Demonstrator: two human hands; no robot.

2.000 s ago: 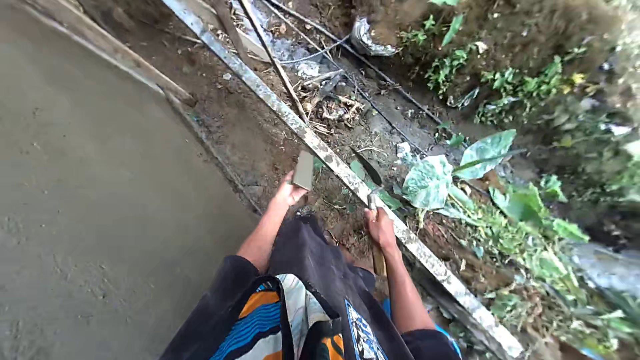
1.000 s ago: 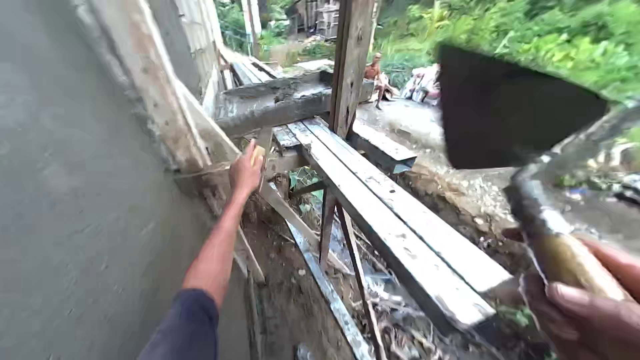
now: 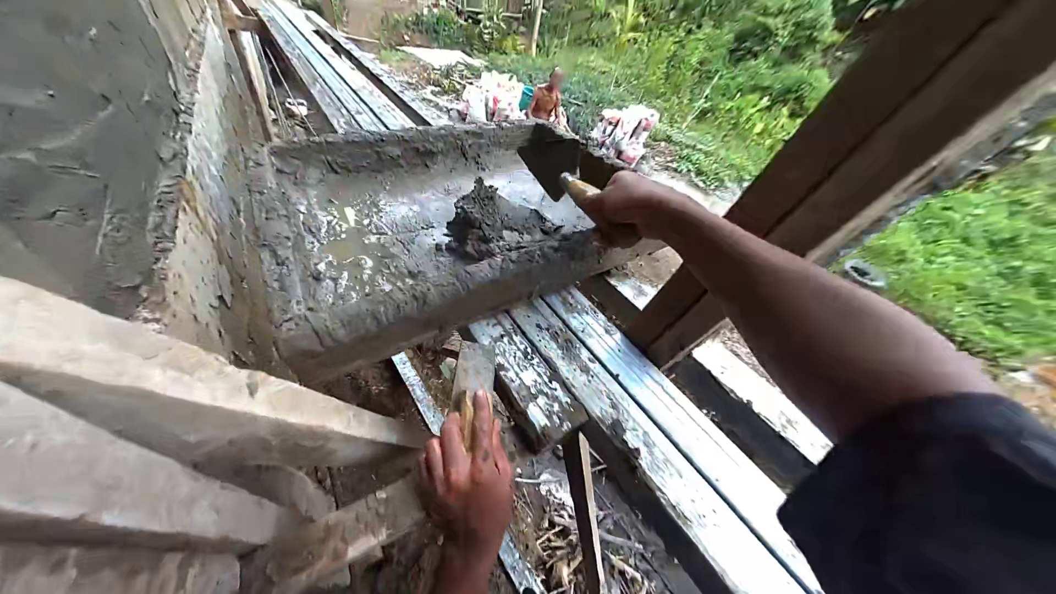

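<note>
My right hand (image 3: pixel 631 206) grips the wooden handle of a mason's trowel (image 3: pixel 551 158). The trowel's dark blade is over the far right corner of a mortar trough (image 3: pixel 429 301), whose walls are caked with grey mortar. A heap of wet mortar (image 3: pixel 491 219) lies inside, left of the blade, and a shallow puddle (image 3: pixel 346 252) is at the trough's left. Lower down, in front of the trough, my left hand (image 3: pixel 469 474) is closed round the handle of a flat wooden float (image 3: pixel 474 367). The float is next to the end of a mortar-stained board.
Metal-faced planks (image 3: pixel 627 379) run below the trough. Wooden beams (image 3: pixel 190 412) cross at the lower left beside a plastered wall (image 3: pixel 66 165). A thick wooden post (image 3: pixel 792 165) slants at the right. A person (image 3: pixel 545 101) sits beyond the trough near filled sacks (image 3: pixel 624 132).
The view has swung up from the ground to the trough. My right hand has carried the trowel from near the camera out over the trough. The left hand now shows lower in view.
</note>
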